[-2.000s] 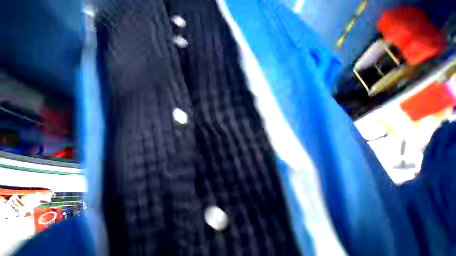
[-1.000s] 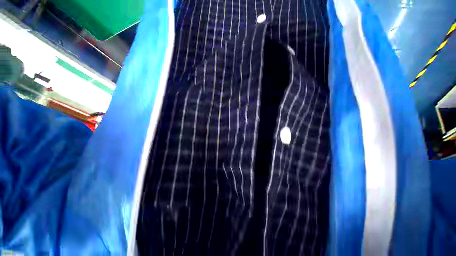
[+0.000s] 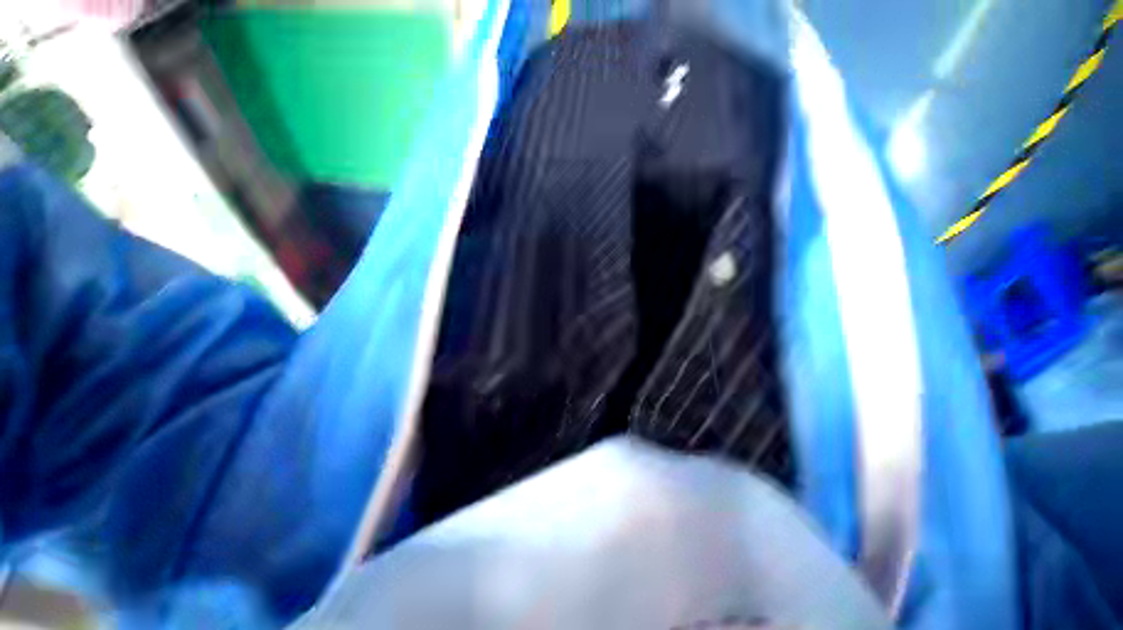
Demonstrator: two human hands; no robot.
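Observation:
The wearer's open light blue smock [image 3: 357,357] with white edging frames a dark striped shirt [image 3: 542,283] with white buttons. The picture is blurred. A pale, rounded, blurred shape [image 3: 628,542] covers the bottom middle; I cannot tell what it is. My left sleeve [image 3: 136,369] runs down the left side, and my right sleeve [image 3: 1071,505] shows at the lower right edge. Neither my left hand nor my right hand is in view.
A green board [image 3: 333,99] is at the upper left, beside a white bench strip [image 3: 111,135] and a round grey-green object [image 3: 47,129]. A blue plastic stool [image 3: 1034,302] stands at the right. Yellow-black tape [image 3: 1028,148] crosses the blue floor.
The view has shifted: the green board shows larger and lower, and the blue stool has come into view at the right. The pale shape has appeared at the bottom.

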